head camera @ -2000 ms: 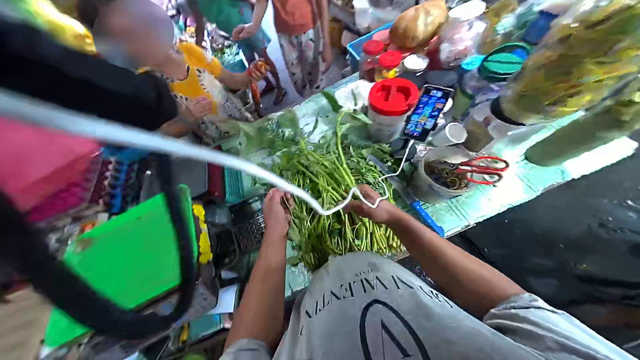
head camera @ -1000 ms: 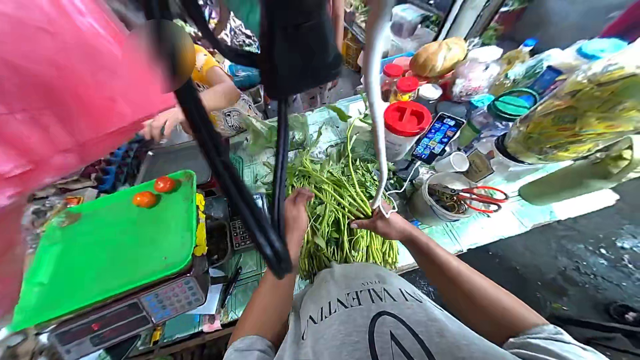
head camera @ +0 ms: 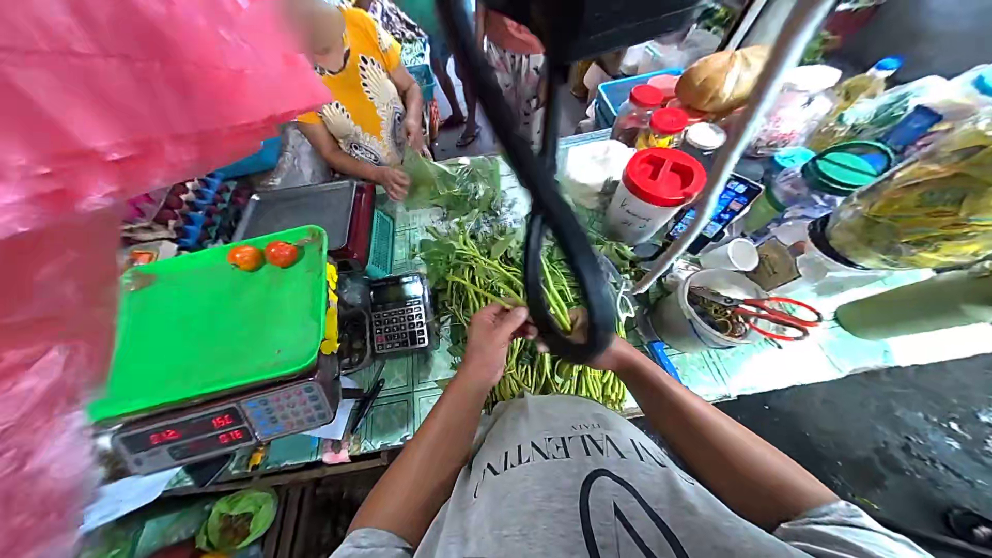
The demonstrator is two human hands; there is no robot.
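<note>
A heap of leafy green vegetable stems (head camera: 461,283) lies on the tiled counter against my shirt. My left hand (head camera: 496,333) is over the left part of the heap, its thumb and fingers closed on some green stems. Close to its right, my right hand (head camera: 593,341) is at the same stems, partly hidden by a hanging black strap (head camera: 570,271); its fingers seem to pinch them. A black calculator (head camera: 399,314) lies left of the heap. Beyond the heap is a clear plastic bag (head camera: 457,182), near another person's hand (head camera: 393,182).
On the left, a digital scale (head camera: 221,426) bears a green tray (head camera: 221,325) with two tomatoes (head camera: 263,255). To the right stand a red-lidded container (head camera: 651,198), a phone (head camera: 721,209) and a tub (head camera: 709,310) with red-handled scissors (head camera: 767,314). Pink plastic (head camera: 139,93) hangs at upper left.
My hands have come closer together over the stems; a second ago they were apart at the heap's two sides. The view has shifted, and the black strap now hangs in front of my right hand.
</note>
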